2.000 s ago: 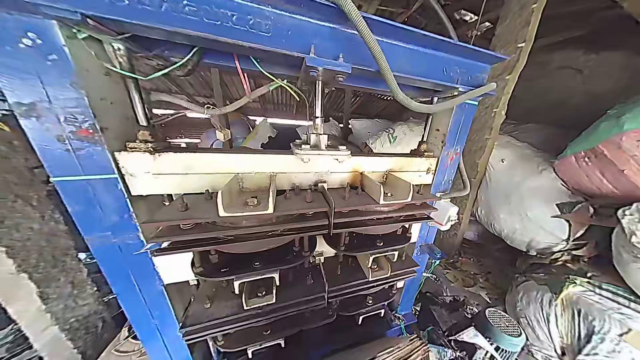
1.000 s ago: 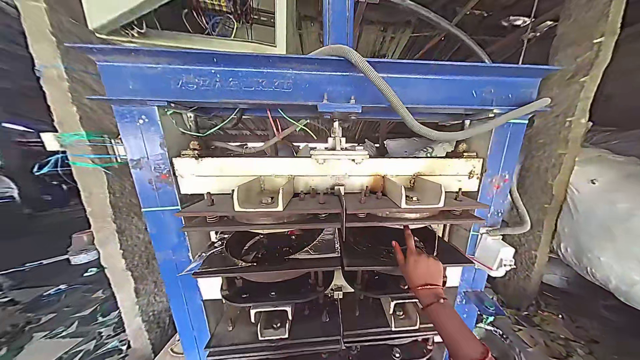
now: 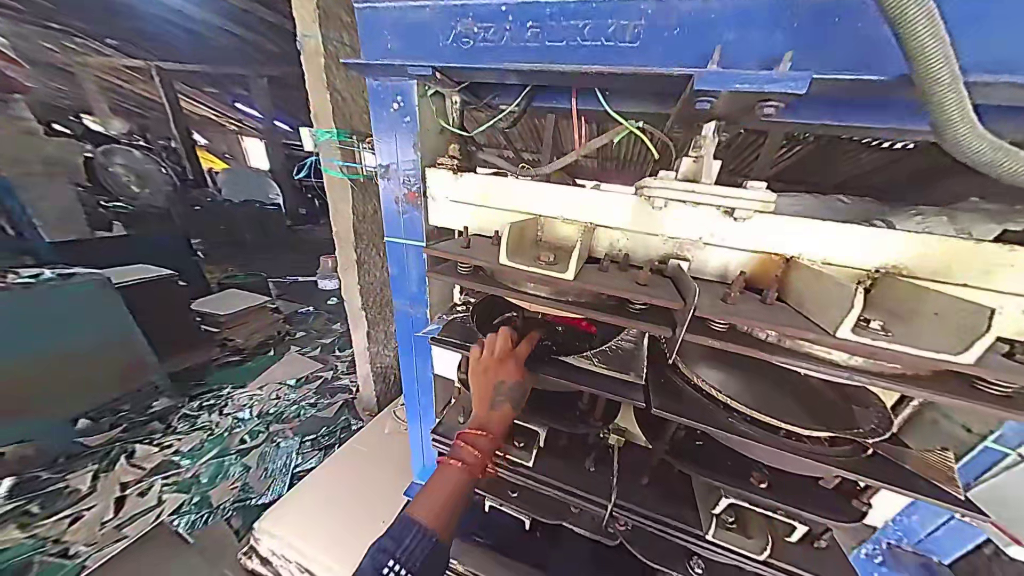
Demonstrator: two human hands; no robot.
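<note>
My left hand [image 3: 500, 370] reaches into the left upper gap of a blue-framed press, its fingers closed on the raised edge of a black round sheet [image 3: 564, 340]. A red patch shows at the back of that sheet. Under it, clear crinkled film and a dark lower plate [image 3: 588, 382] stick out. In the right gap, a black round die [image 3: 788, 392] with a pale rim rests on another plate. An upper plate [image 3: 552, 292] hangs just above my fingers. My right hand is out of view.
The blue upright [image 3: 404, 200] stands close left of my arm, beside a concrete post [image 3: 348, 240]. A pale flat stack [image 3: 336, 496] lies low at the left. Cut scraps [image 3: 216, 424] cover the floor. A grey corrugated hose [image 3: 952, 88] hangs at upper right.
One second ago a hand pointed into the right gap; that hand is now gone from view. My left hand has come into the left gap and grips the black sheet. The view has moved closer.
</note>
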